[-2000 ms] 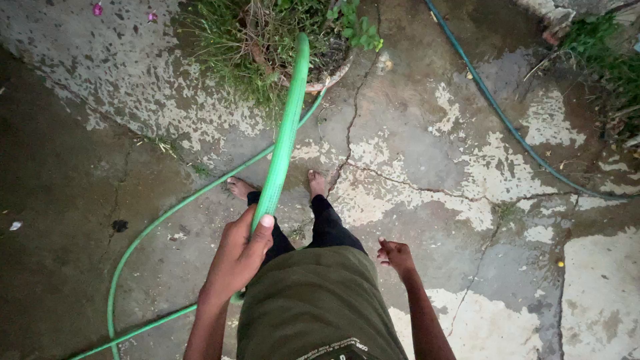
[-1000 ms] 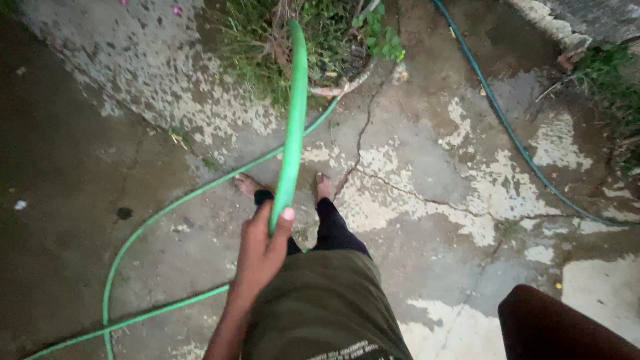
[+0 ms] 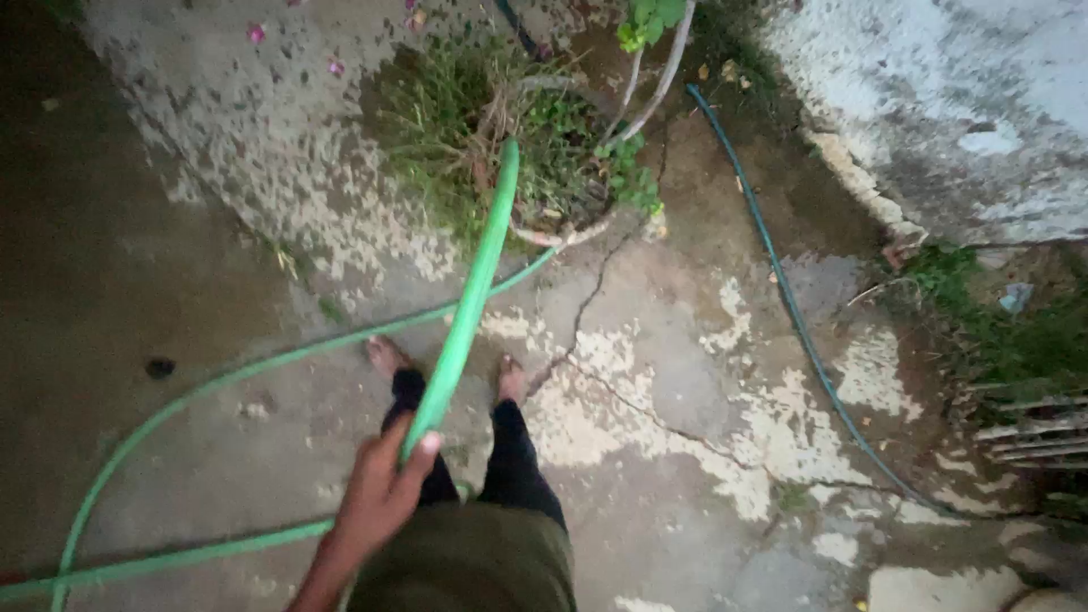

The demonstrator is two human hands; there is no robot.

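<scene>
My left hand (image 3: 387, 484) is closed around a green garden hose (image 3: 476, 297), thumb on top, at the lower left of the head view. From the fist the hose rises in a slight curve, its free end over a round planter (image 3: 578, 234) with grass and leafy plants (image 3: 544, 127). Whether water comes out cannot be seen. More of the green hose crosses the ground behind it and loops at the left. My right hand is out of view.
My bare feet stand on cracked, patchy concrete (image 3: 680, 374). A darker teal hose (image 3: 786, 289) curves over the ground at the right. Beyond it are a rough whitewashed block (image 3: 943, 110) and a weedy strip (image 3: 1003, 331). Thin woody stems rise by the planter.
My right hand, seen low at the right two seconds ago, has left the view. The view has shifted, showing more of the planter and the whitewashed block. My left hand keeps its hold on the hose.
</scene>
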